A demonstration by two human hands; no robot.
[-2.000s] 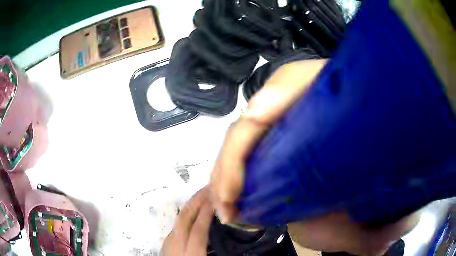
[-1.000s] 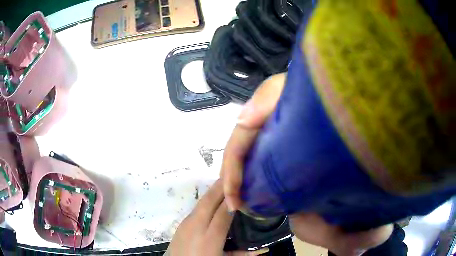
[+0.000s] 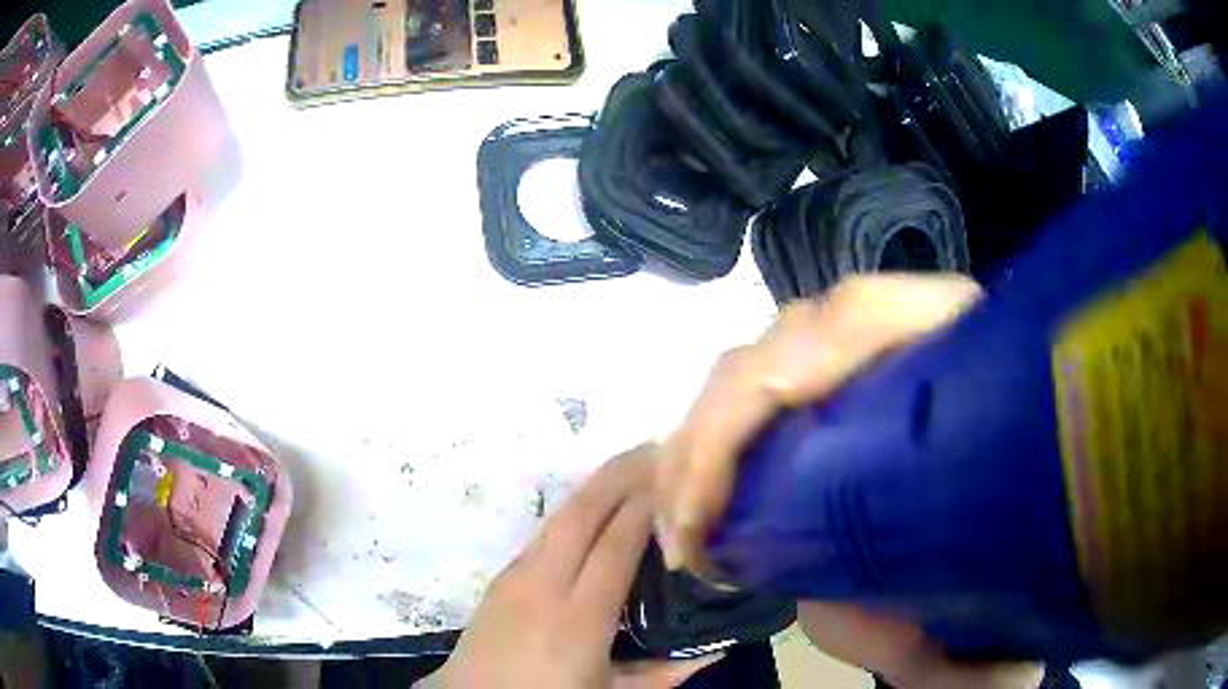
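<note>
My right hand [image 3: 822, 364] is wrapped around the thick blue electric screwdriver [image 3: 929, 471], which has a yellow label and lies slanted across the lower right. Its tip is hidden behind my fingers. My left hand [image 3: 566, 579] is at the lower middle, its fingers against a black frame cover [image 3: 687, 612] below the screwdriver's front end. The body under this cover is mostly hidden. My left fingertips are partly covered by my right hand.
Loose black frame covers [image 3: 673, 175] lie in overlapping stacks at the upper middle and right. A lit smartphone [image 3: 431, 41] lies at the top. Pink housings [image 3: 195, 505] with green circuit boards stand along the left. The bench's front edge [image 3: 337, 646] crosses the bottom left.
The screwdriver and my right hand have shifted right and the tool lies flatter, showing more of the stacks. The bench items have shifted up in view. My left hand stays at the cover.
</note>
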